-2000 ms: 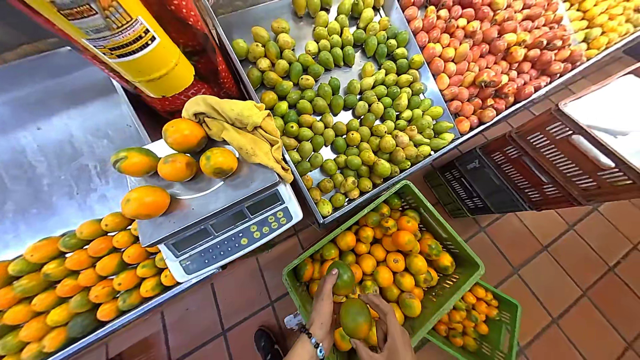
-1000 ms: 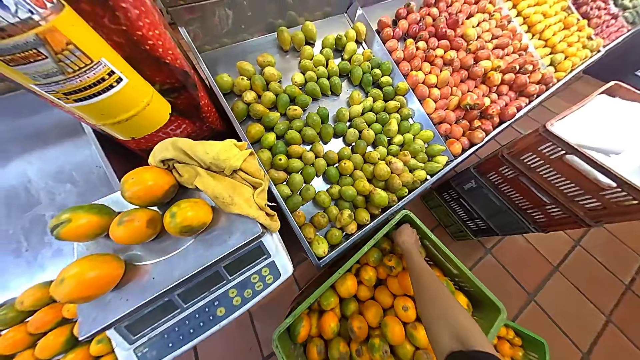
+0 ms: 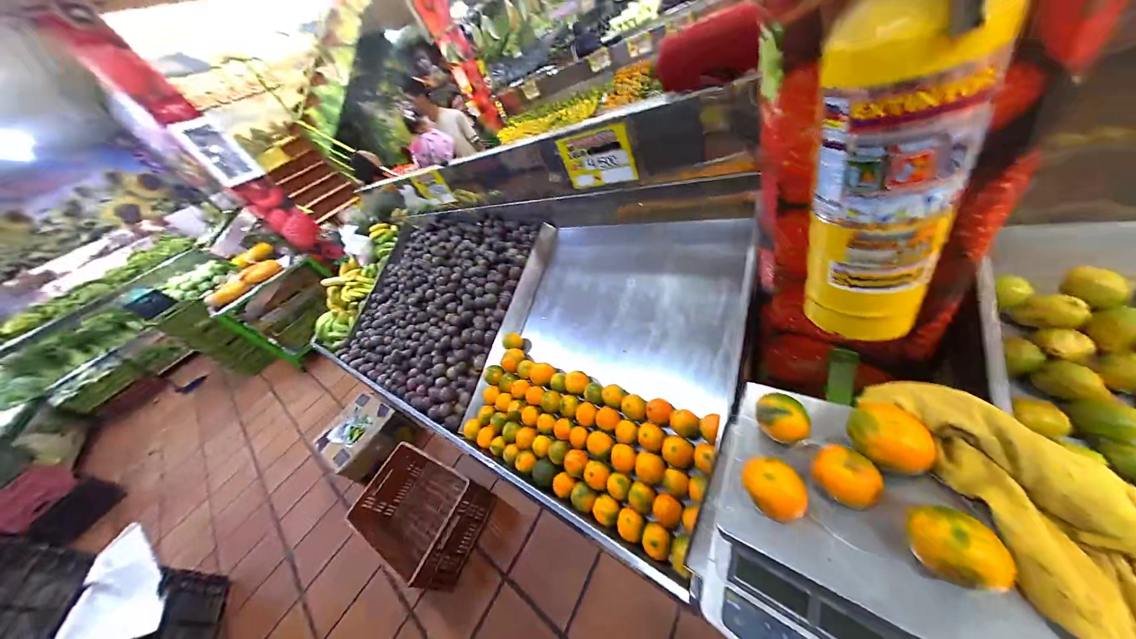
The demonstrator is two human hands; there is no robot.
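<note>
Neither my left hand nor my right hand shows in the head view. Several orange-and-green fruits (image 3: pixel 848 477) lie on the metal plate of a digital scale (image 3: pixel 821 555) at the lower right. A crumpled yellow cloth (image 3: pixel 1021 479) rests on the scale's right side. Left of the scale, rows of orange fruit (image 3: pixel 623 457) fill the lower part of a sloped metal tray (image 3: pixel 643 293), whose upper part is bare metal. Dark purple round fruit (image 3: pixel 448 302) are heaped beside it.
A yellow fire extinguisher (image 3: pixel 874 222) stands behind the scale. Green-yellow fruit (image 3: pixel 1065 346) lie in a tray at the right. A brown plastic crate (image 3: pixel 413 515) and a cardboard box (image 3: pixel 359 435) stand on the tiled floor. People (image 3: pixel 439 133) are in the background.
The view has swung far to the left. My hands, seen earlier over the green crate of orange fruit, are out of view, as is that crate.
</note>
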